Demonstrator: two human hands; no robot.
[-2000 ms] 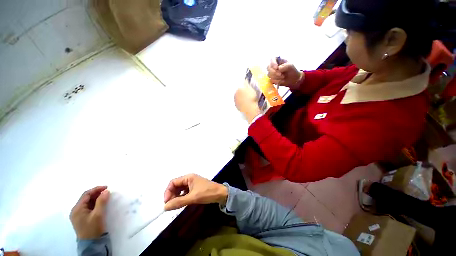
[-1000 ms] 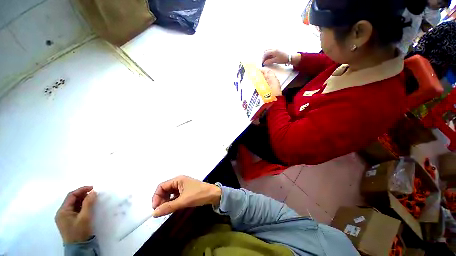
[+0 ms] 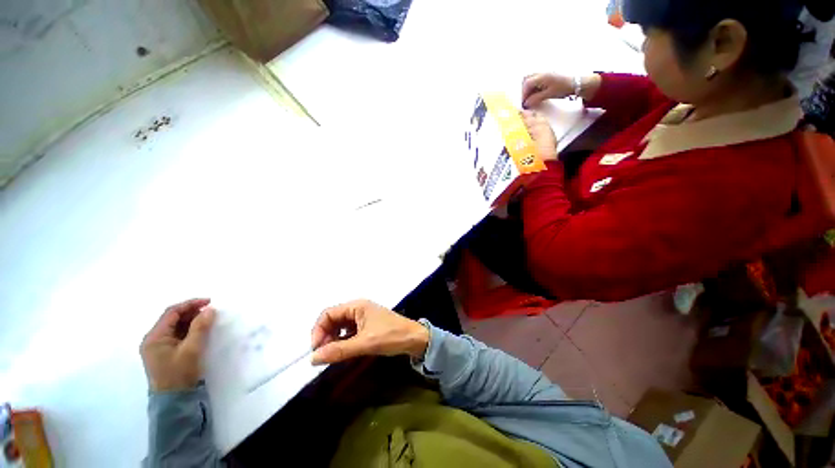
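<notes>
A pale, thin sheet (image 3: 265,358) lies on or just above the white tabletop (image 3: 229,228) between my hands, nearly the same white as the table. Faint grey spots show in it, and its lower edge is a thin grey line. My left hand (image 3: 176,345) pinches its left side between thumb and fingers. My right hand (image 3: 366,333) pinches its right end near the table's front edge. How far the sheet reaches is washed out by glare.
A person in red (image 3: 659,201) at the right handles a printed carton (image 3: 499,151). Small dark dots (image 3: 152,128) and a thin dark strip (image 3: 369,204) lie on the table. A brown carton (image 3: 265,23) and black bag (image 3: 375,14) are at the back. An orange-edged carton (image 3: 29,439) shows lower left.
The camera view has shifted. My hands keep nearly the same pinch and spacing. The neighbour's carton has turned, and their far hand has moved from it to the table beyond it.
</notes>
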